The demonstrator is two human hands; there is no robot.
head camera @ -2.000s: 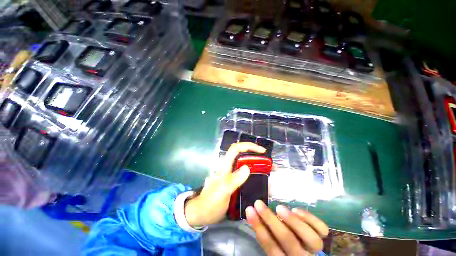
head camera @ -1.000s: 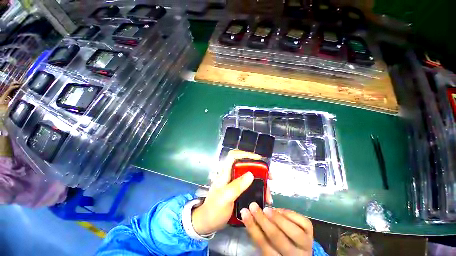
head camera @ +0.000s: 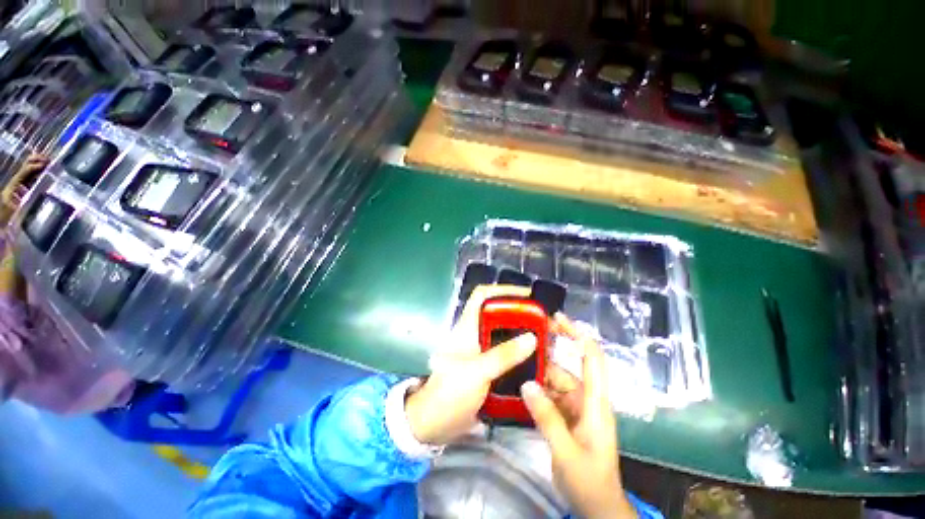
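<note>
A red and black device housing with a dark window in its front is held upright over the bench's front edge. My left hand holds it from the left, with the thumb on the dark window. My right hand grips its right side, with the thumb at the lower right corner and the fingers partly hidden. Behind the hands, a shiny clear sheet with dark rectangular lenses lies on the green bench. A few dark lenses show just behind the housing.
Dark tweezers and a crumpled clear film clump lie at right. A tall stack of clear blister trays with devices stands at left. More trays sit on a wooden board at the back. Another person's arm shows far left.
My right hand has moved up from the housing's lower end to its right side and turned. The dark window shows less between the thumbs. The whole view has shifted slightly.
</note>
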